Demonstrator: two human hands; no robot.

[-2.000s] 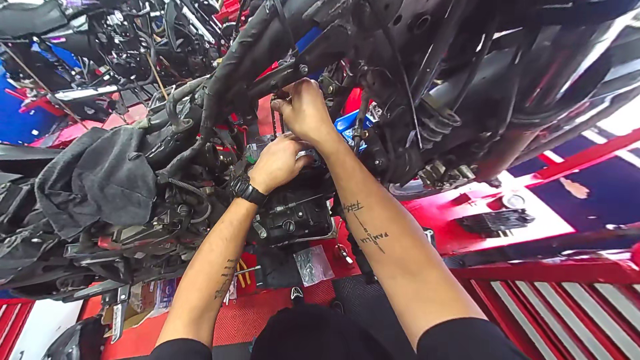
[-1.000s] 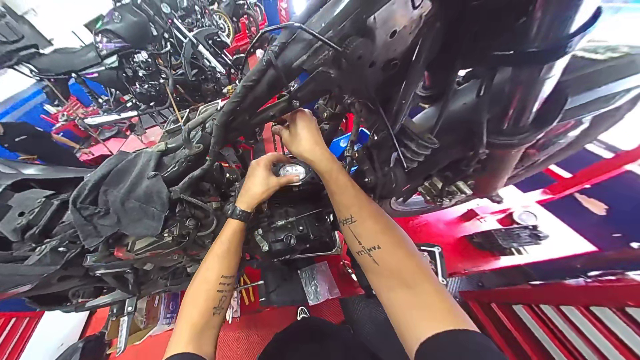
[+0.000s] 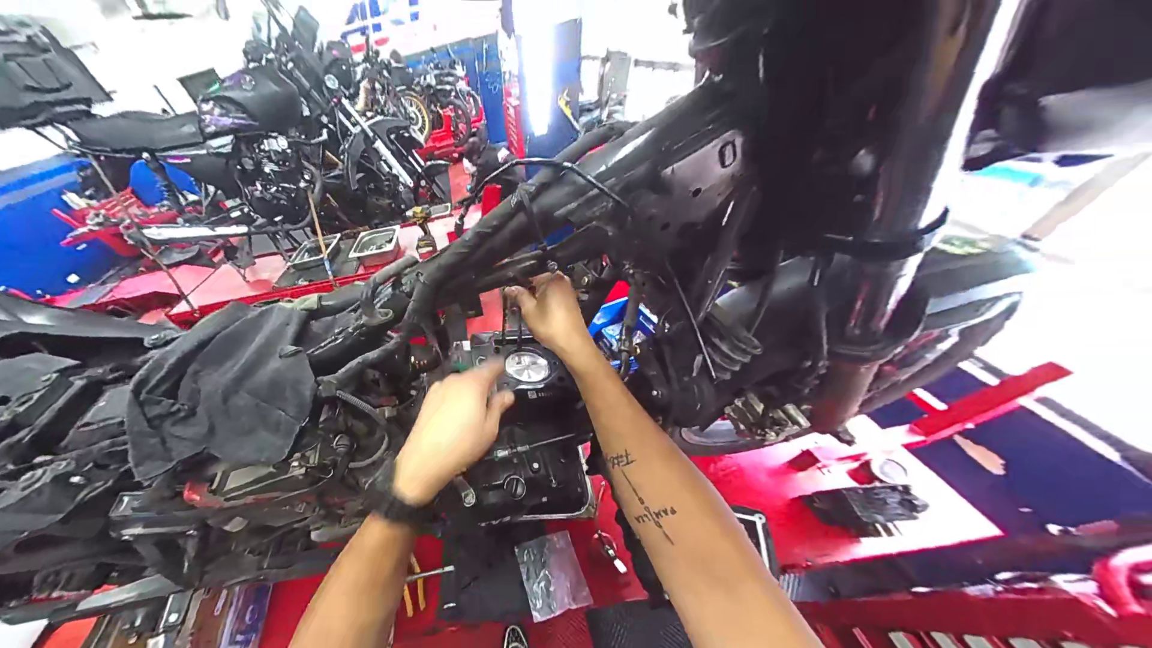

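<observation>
My right hand (image 3: 551, 315) reaches in under the motorcycle's frame tube (image 3: 585, 198), its fingers bent around a dark, thin part above the engine; the exact grip is unclear. My left hand (image 3: 457, 423) is slightly blurred, thumb and index finger apart, just left of the round, shiny piston crown (image 3: 527, 366) in the open cylinder. Nothing shows between its fingers. Below the cylinder lies the black engine cover (image 3: 531, 481). A dark cloth (image 3: 220, 387) drapes over the motorcycle to the left of my hands.
A clear plastic bag (image 3: 553, 576) lies on the red surface below the engine. A dark engine part (image 3: 864, 508) rests on the red lift at right. Metal trays (image 3: 373, 245) and a cordless drill (image 3: 421, 229) stand beyond the frame. Other motorcycles are behind at upper left.
My left hand has drawn back left from the piston, where its fingers rested a second ago. The right hand stays under the frame tube. The view has tilted up.
</observation>
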